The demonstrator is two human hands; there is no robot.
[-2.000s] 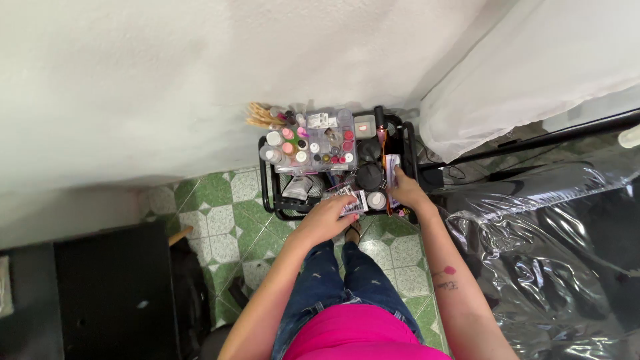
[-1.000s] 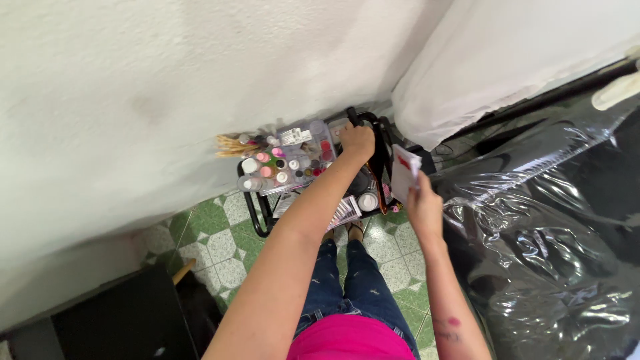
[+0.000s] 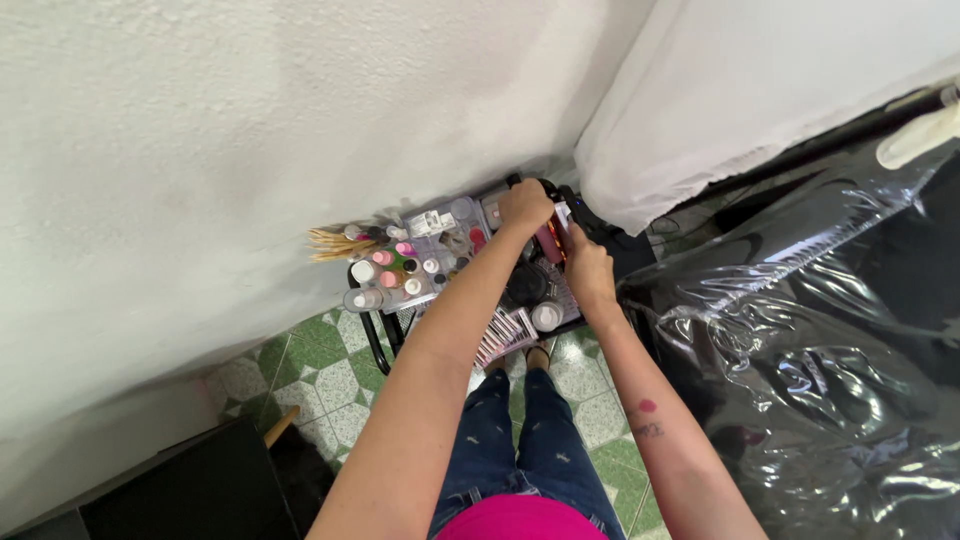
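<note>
My left hand (image 3: 526, 204) reaches to the back right of a black trolley (image 3: 375, 341), its fingers curled at a dark tube-like item with a pinkish part (image 3: 549, 244) below; its exact hold is unclear. Just to the right, my right hand (image 3: 589, 270) is at a white and orange packet (image 3: 562, 219) at the trolley's right side, its fingertips partly hidden. Nearer me lie a round black container (image 3: 527, 283), a clear jar with a white lid (image 3: 547, 316) and a striped tray of small strips (image 3: 508, 335). A clear organizer (image 3: 409, 301) holds several small bottles.
A white textured wall (image 3: 300, 112) stands behind the trolley, with a white cloth (image 3: 675, 112) hanging at the right. A black surface under clear plastic (image 3: 810, 360) fills the right side. Wooden sticks (image 3: 337, 245) stand at the trolley's left. A black piece of furniture (image 3: 187, 487) is at lower left.
My left hand has gone from the trolley's front to its back right. My right hand held a white packet up beside the trolley one second ago; now it is back over the trolley's right side.
</note>
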